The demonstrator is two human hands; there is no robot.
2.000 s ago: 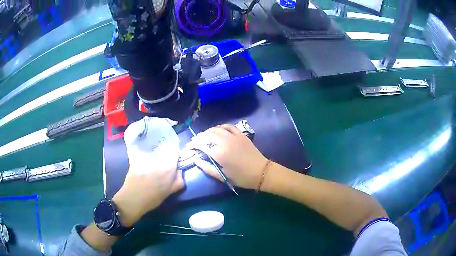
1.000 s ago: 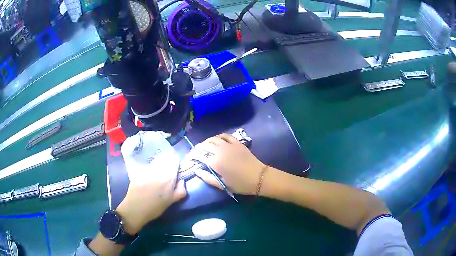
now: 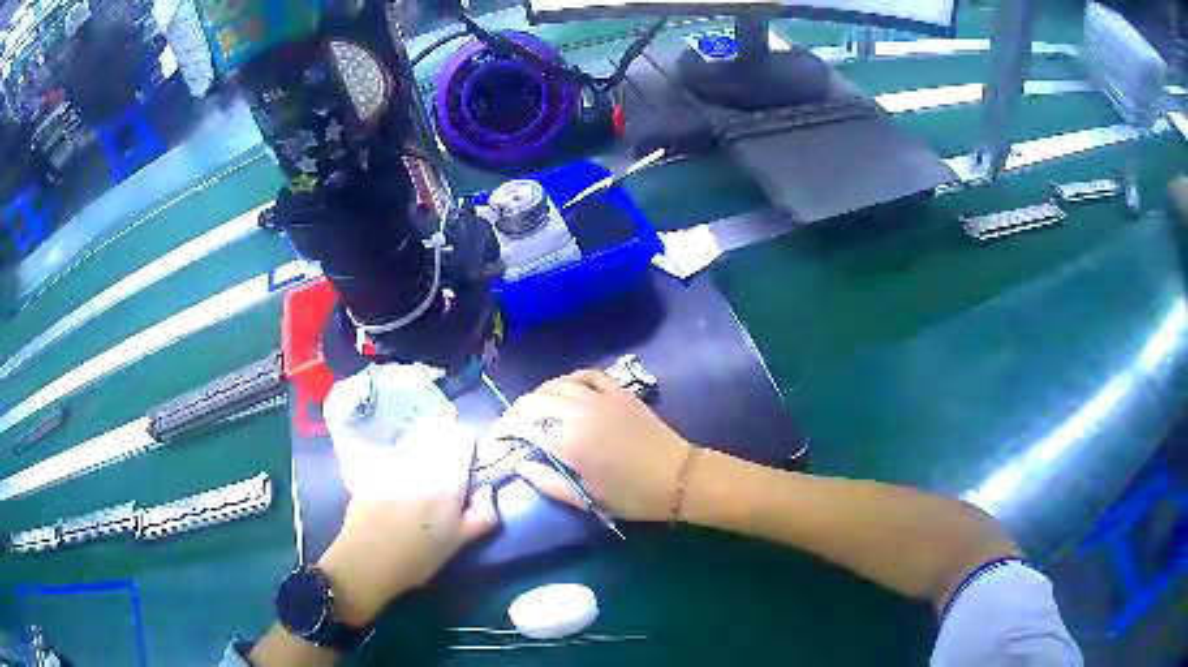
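Observation:
A slim silver-grey workpiece strip [image 3: 502, 461] lies between my two hands over the dark mat [image 3: 697, 391], below the microscope [image 3: 391, 248]. My left hand [image 3: 410, 515] holds its left part, with a white crumpled wipe [image 3: 394, 424] bunched over the hand. My right hand [image 3: 606, 440] is closed around the strip's right part; a silver end [image 3: 633, 377] shows beyond the knuckles. A thin rod-like tool [image 3: 582, 491] is also in my right hand, its tip pointing toward me. Most of the strip is hidden by the fingers, and the lit area is overexposed.
A blue bin [image 3: 586, 267] holds a squat bottle [image 3: 523, 222] behind the mat; a red bin [image 3: 309, 341] is left of the microscope. Grey segmented strips [image 3: 205, 508] lie left, silver parts [image 3: 1012, 220] right. A white disc [image 3: 552, 609] and tweezers [image 3: 547, 640] lie in front.
The camera view has shifted, so the bench and hands sit lower in the picture. Both hands keep nearly the same hold on the strip, wipe and tool.

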